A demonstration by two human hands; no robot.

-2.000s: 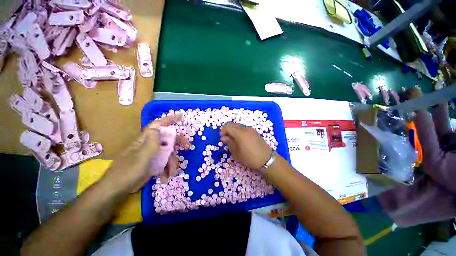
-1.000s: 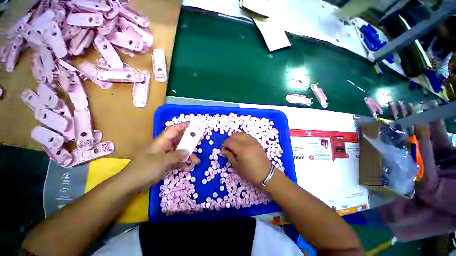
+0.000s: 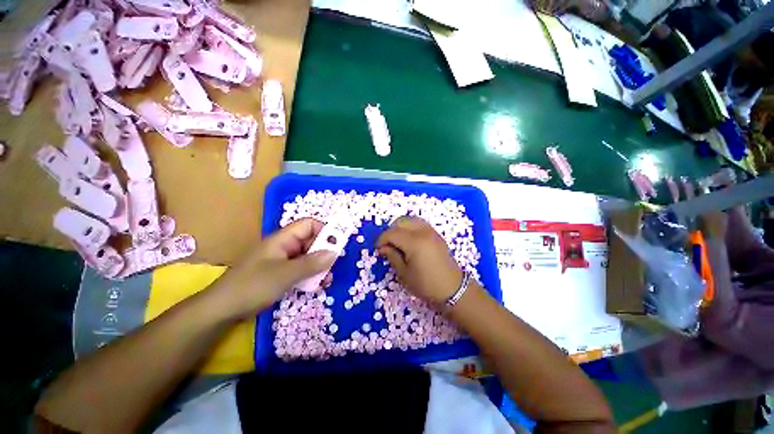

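My left hand (image 3: 284, 258) holds a pale pink plastic housing (image 3: 328, 246) over the left half of the blue parts tray (image 3: 270, 292). The housing is tilted, with a dark hole on its face. My right hand (image 3: 417, 258) is over the tray's middle, a little right of the housing and apart from it. Its fingers are bent together; whether a cap is between them is too small to tell. Many tiny pink button caps (image 3: 301, 326) lie loose in the tray around a bare blue patch.
A pile of pink housings (image 3: 93, 51) lies on the brown board (image 3: 212, 195) at left. Several housings (image 3: 378, 130) lie on the green belt (image 3: 424, 102). A printed carton sheet (image 3: 543, 297) and an open carton with plastic bags (image 3: 626, 280) are at right. Another person's arm shows far right.
My left hand has turned the housing from edge-on to a slanted, face-visible pose. My right hand stays over the tray. A housing has appeared on the belt's left part, and others there have shifted right.
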